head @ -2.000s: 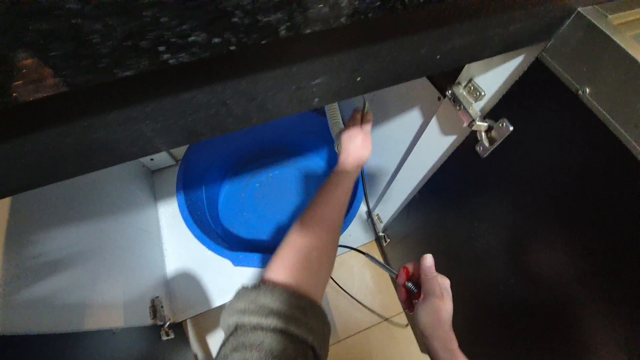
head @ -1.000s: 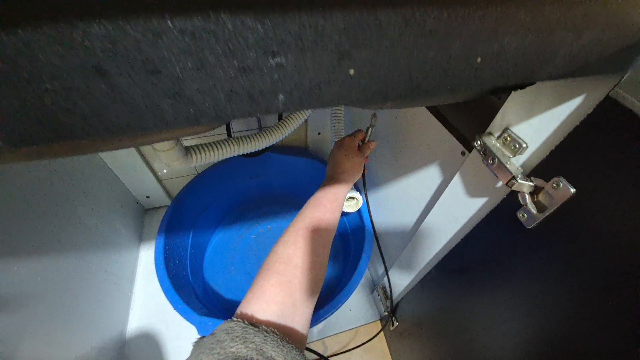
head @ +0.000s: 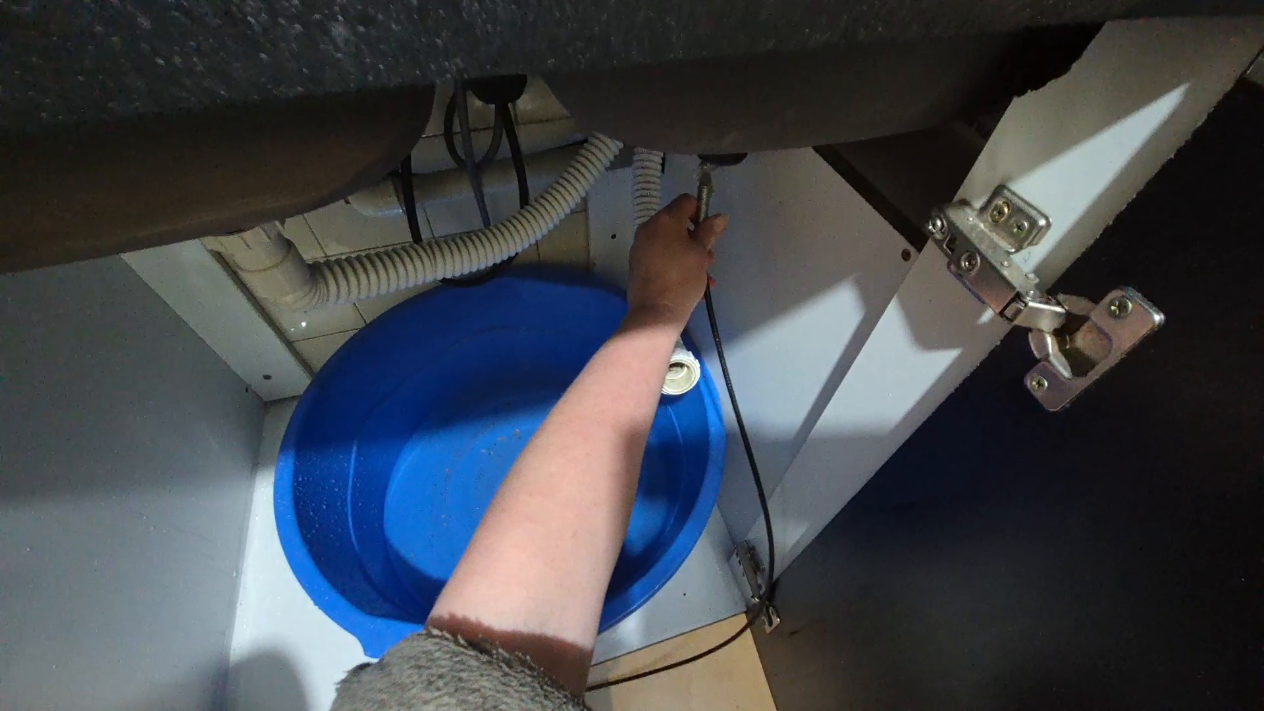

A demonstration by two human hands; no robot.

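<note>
My left hand (head: 673,259) reaches up inside the cabinet, its fingers closed around the metal end (head: 704,193) of a thin black cable or hose (head: 736,400). That end points up towards a dark round fitting (head: 724,158) under the sink bowl (head: 790,109); whether they touch is unclear. A bit of red shows beside my fingers. From my hand the black line hangs down to the lower hinge and bends left along the floor. Below my forearm is a blue plastic basin (head: 444,494), with a white pipe end (head: 680,373) over its right side. My right hand is out of view.
A ribbed drain hose (head: 444,259) runs from a pipe elbow (head: 272,265) at the back left. Black cables (head: 513,148) hang behind it. An unfastened metal hinge (head: 1047,296) juts from the cabinet's right edge, and the dark countertop edge (head: 296,49) crosses above.
Two seconds ago my right hand held the black line's end outside the cabinet; now my left hand holds a metal end under the sink. My right hand has left the view, which has shifted closer.
</note>
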